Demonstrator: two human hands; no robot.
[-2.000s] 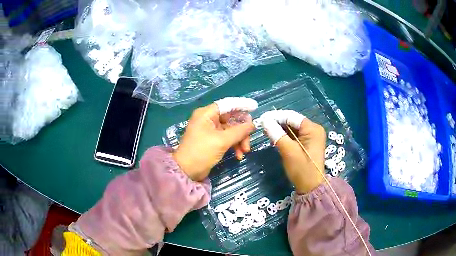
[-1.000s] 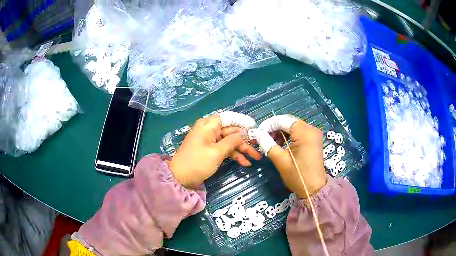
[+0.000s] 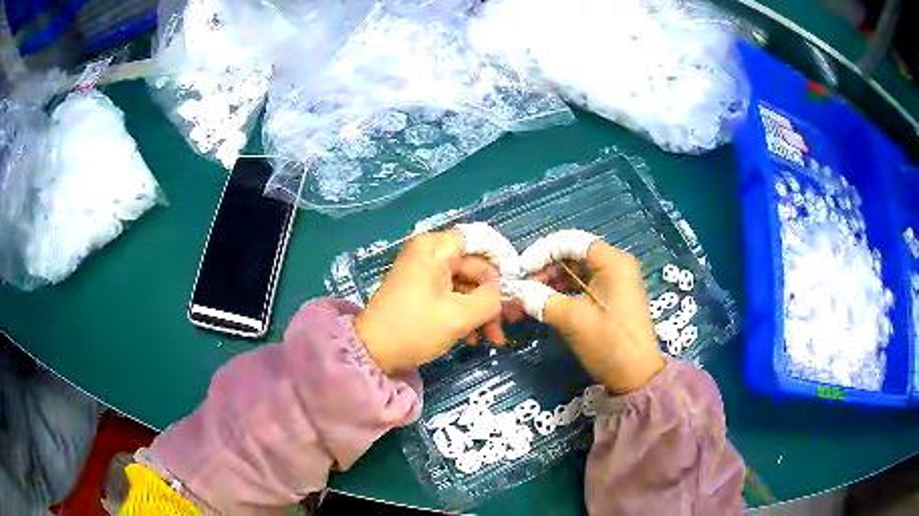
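Observation:
My left hand [image 3: 428,297] and my right hand [image 3: 605,312] meet above the clear ribbed tray [image 3: 615,191]. White coverings wrap the thumbs and forefingers. Their fingertips pinch a tiny whitish part [image 3: 512,277] between them; its shape is mostly hidden. A thin tan stick [image 3: 584,283] crosses my right hand, only a short stretch of it clear. Small white plates with dark holes [image 3: 484,433] lie loose in the near left part of the tray, and more sit along its right side [image 3: 675,307].
A smartphone [image 3: 244,247] lies left of the tray. An open clear bag [image 3: 403,141] lies behind it, with other bags of white parts [image 3: 86,191] at the left, upper left and upper right. A blue bin [image 3: 756,302] heaped with small parts stands at the right on the green tabletop [image 3: 131,323].
The fingertips have closed in around the small part, and my right thumb is more level. The stick has tilted, and its long lower length no longer shows clearly over the right sleeve.

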